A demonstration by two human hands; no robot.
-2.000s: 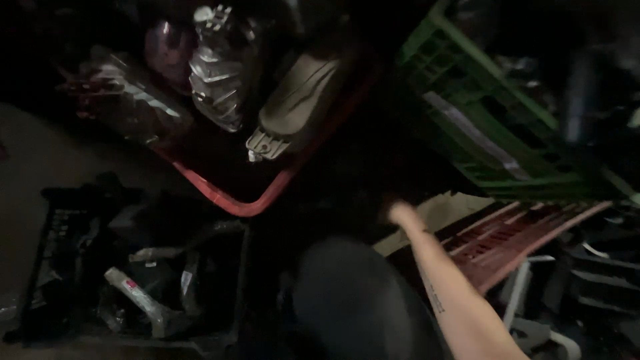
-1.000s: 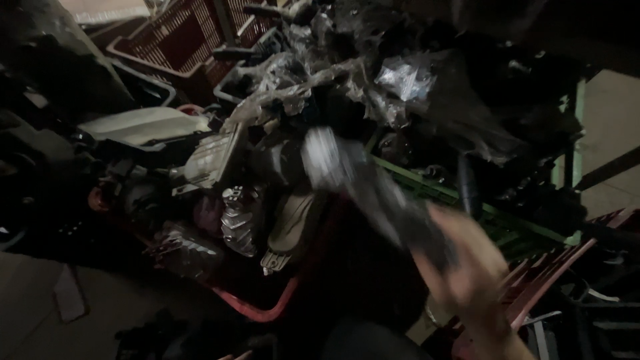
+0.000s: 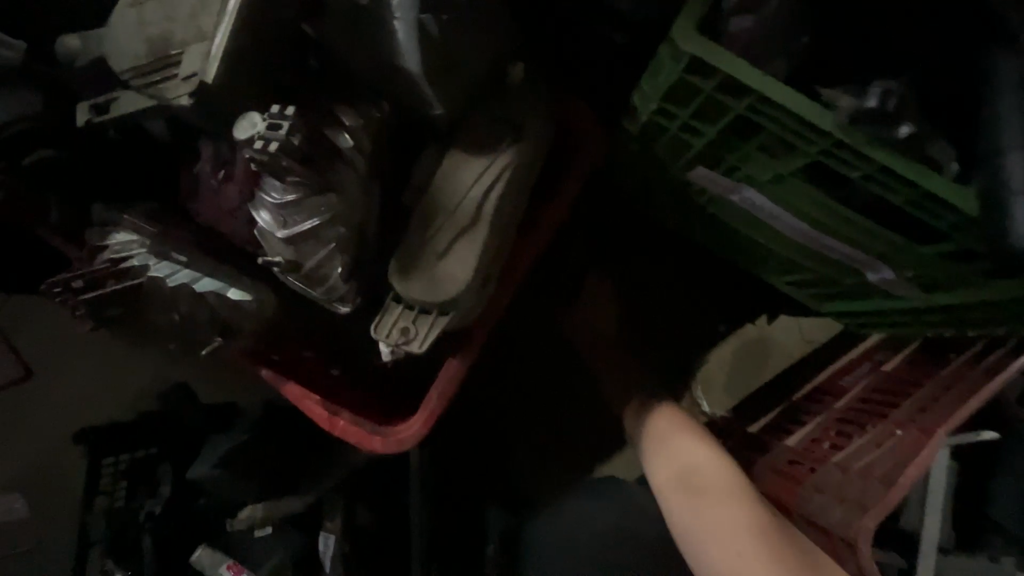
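My right forearm reaches from the lower right into a dark gap between a red plastic crate [image 3: 364, 432] and a green plastic crate [image 3: 808, 120]. My right hand [image 3: 600, 316] is barely visible in deep shadow, so its fingers and anything in them cannot be made out. The red crate holds a beige plastic housing [image 3: 452, 232] with a slotted tab, and a clear, ribbed plastic lamp part [image 3: 296, 216] beside it. Another clear, finned part [image 3: 180, 268] lies to the left. My left hand is out of view.
A second red slatted crate [image 3: 856, 424] stands below the green crate at the right. A black crate [image 3: 120, 488] with assorted parts is at the lower left. Another pale plastic housing [image 3: 156, 40] lies at the upper left. My dark-clothed knee [image 3: 600, 528] appears at the bottom.
One second ago my right hand held up a blurred, elongated dark object with a pale end over the crates; now the hand is down in the dark gap and that object is not visible.
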